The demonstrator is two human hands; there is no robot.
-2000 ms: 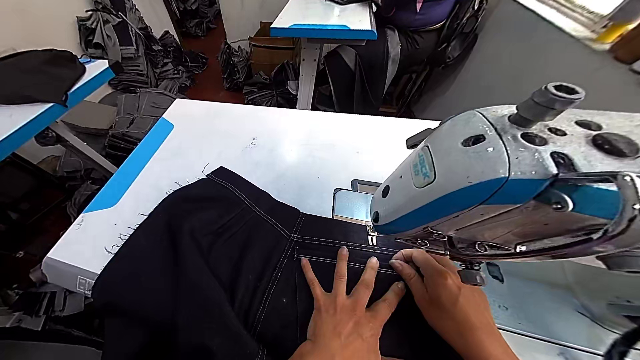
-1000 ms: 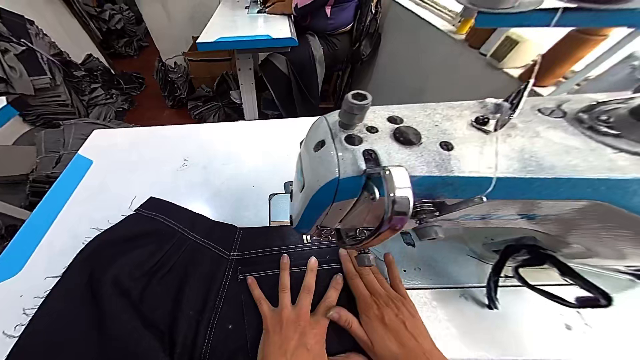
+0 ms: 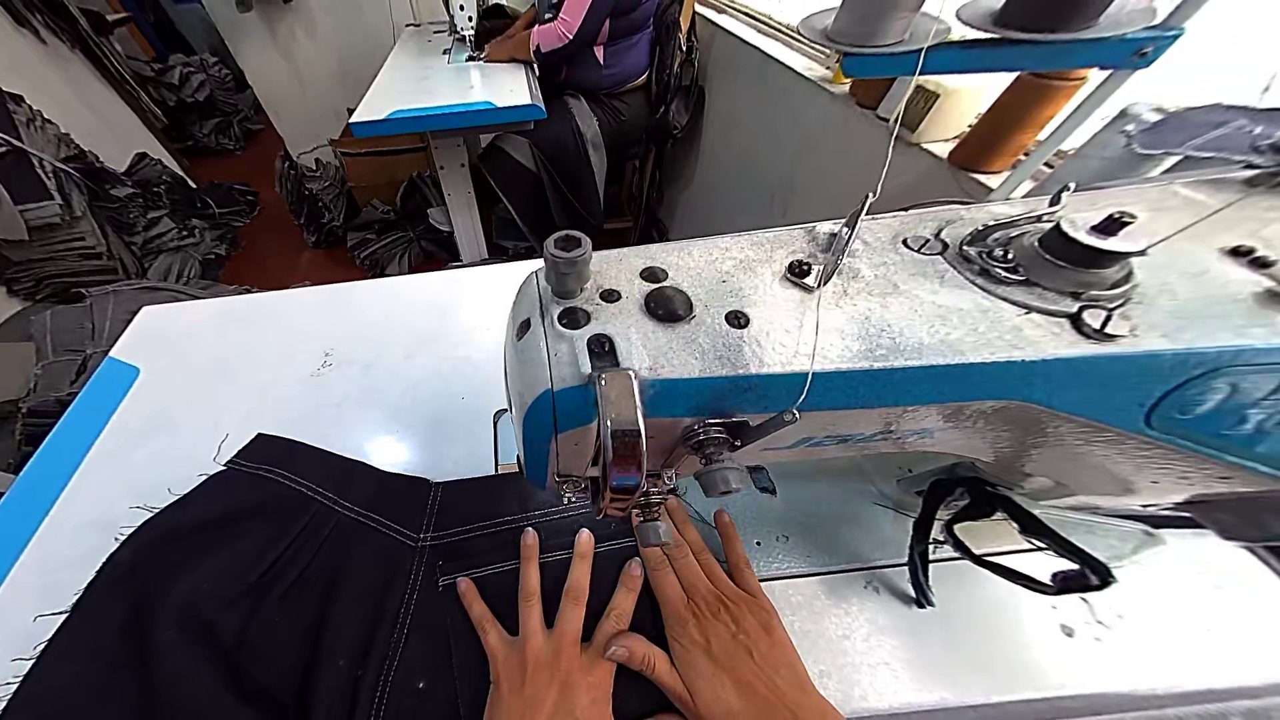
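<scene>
A dark garment point(image 3: 330, 560) with light double topstitching lies across the white sewing table and reaches under the head of an industrial sewing machine point(image 3: 690, 330). My left hand point(image 3: 550, 630) presses flat on it with fingers spread, just below a stitched line. Beside it, my right hand point(image 3: 710, 610) also lies flat, its fingertips close to the machine's tension knob and its thumb touching or nearly touching the left hand. The needle and presser foot are mostly hidden behind the machine head. White thread point(image 3: 815, 340) runs down to the thread guide.
A black fabric loop point(image 3: 930, 540) lies on the machine bed at right. Thread cones stand on a blue rack point(image 3: 1010, 58). A bobbin winder point(image 3: 1085, 250) tops the machine. Behind, a person point(image 3: 600, 50) sits at another sewing table point(image 3: 440, 90). Bundles of dark fabric point(image 3: 90, 220) are stacked at left.
The view has swung strongly to the right. My right hand's bent fingers at the garment have straightened and now lie flat. My left hand stays spread on the cloth.
</scene>
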